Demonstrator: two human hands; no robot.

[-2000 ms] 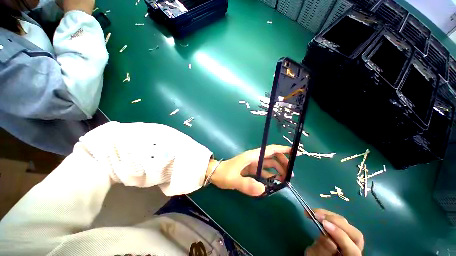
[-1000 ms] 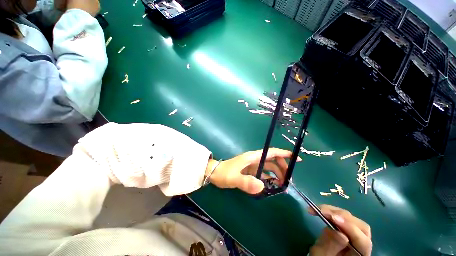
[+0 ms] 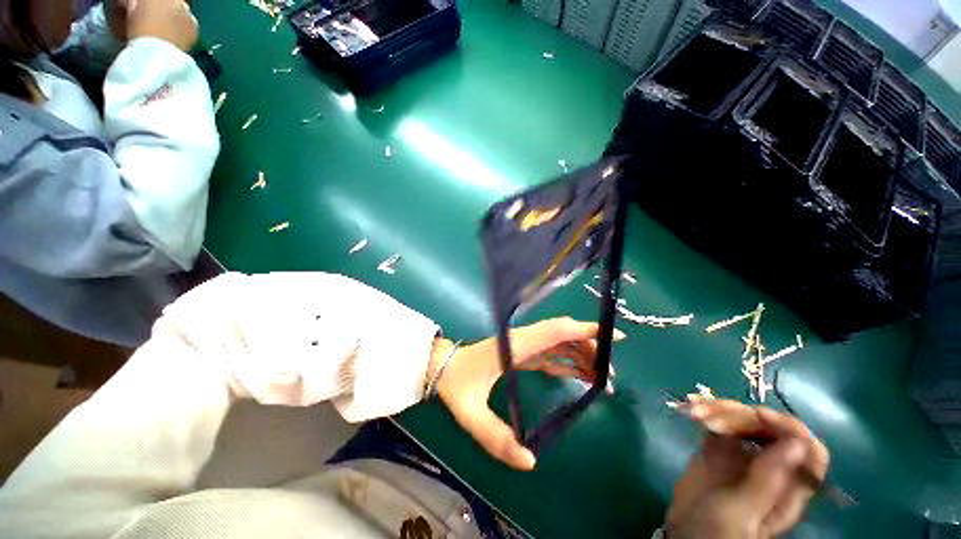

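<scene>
A black phone middle frame (image 3: 553, 237), an open rectangle with gold marks at its upper end, stands raised above the bench. My left hand (image 3: 506, 384) holds it by the lower end, thumb on the near corner and fingers behind the far side. My right hand (image 3: 748, 463) is blurred at the lower right, apart from the frame, its fingers closed around the thin tweezers (image 3: 680, 403). The tweezer tip is blurred; whether it holds a strip I cannot tell.
Pale liner scraps (image 3: 754, 353) lie on the green bench (image 3: 443, 226). Stacked black trays (image 3: 780, 158) stand at right, grey slotted trays (image 3: 622, 26) behind. A black parts tray (image 3: 379, 37) stands at the far side. A coworker's sleeve (image 3: 163, 137) is at left.
The phone frame has turned, its broad upper end swinging left and showing more of its face. My right hand has moved right, and the tweezers have come away from the frame's lower end.
</scene>
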